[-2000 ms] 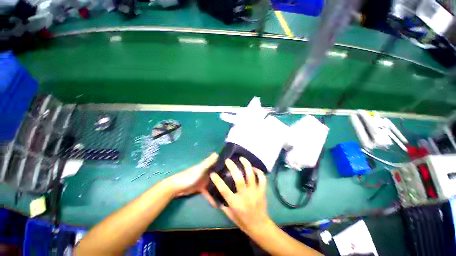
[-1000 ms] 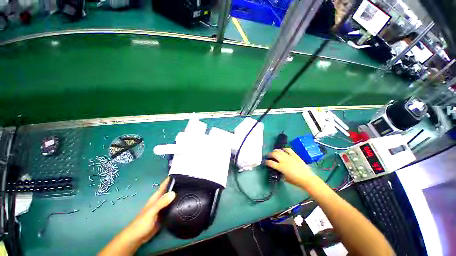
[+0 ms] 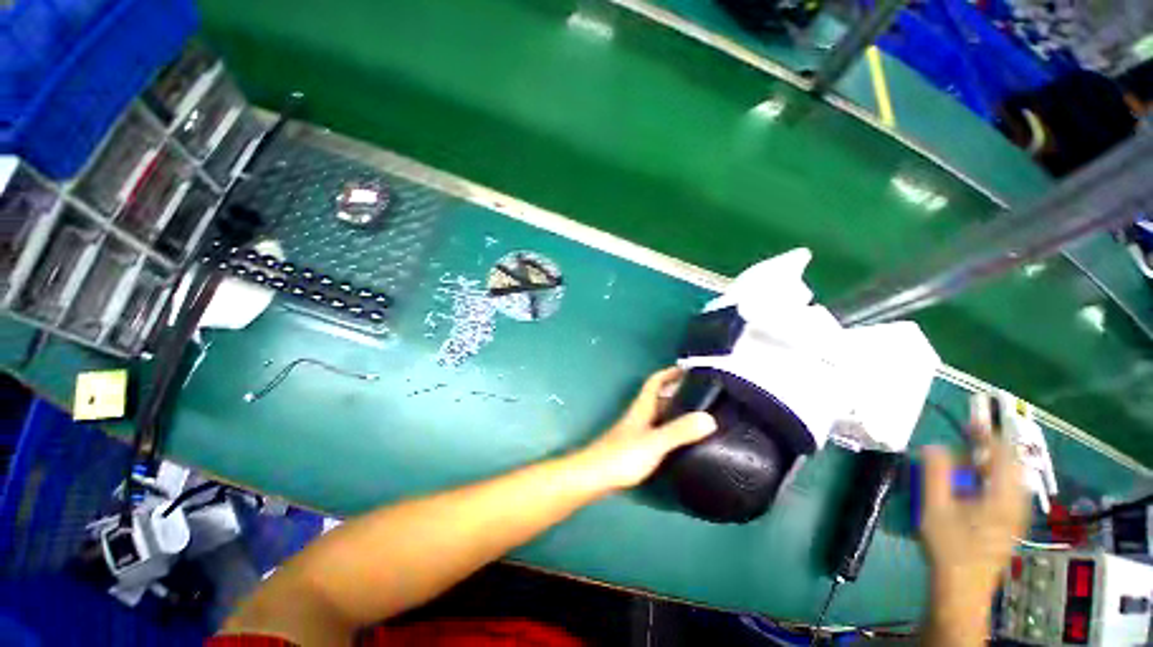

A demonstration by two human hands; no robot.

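Note:
A security camera with a white housing (image 3: pixel 790 348) and a black rounded lower head (image 3: pixel 733 468) lies on the green bench mat. My left hand (image 3: pixel 658 430) grips the side of the black head, thumb on top. A black electric screwdriver (image 3: pixel 866 516) lies on the mat right of the camera, its long thin bit pointing toward the front edge. My right hand (image 3: pixel 974 512) is blurred, off the mat surface, right of the screwdriver, with fingers apart and nothing seen in it. A blue block (image 3: pixel 963 479) shows partly behind its fingers.
A round disc (image 3: pixel 525 286) lies beside loose screws (image 3: pixel 468 325). A thin wire (image 3: pixel 304 367) lies at left, near parts drawers (image 3: pixel 139 190). A power supply (image 3: pixel 1075 597) stands at lower right. A metal post (image 3: pixel 1012 234) rises behind the camera. The green conveyor (image 3: pixel 607 139) runs behind.
The view has swung left. My right hand has let go of the screwdriver and moved right of it; the screwdriver now lies nearer the camera. My left hand still grips the black head.

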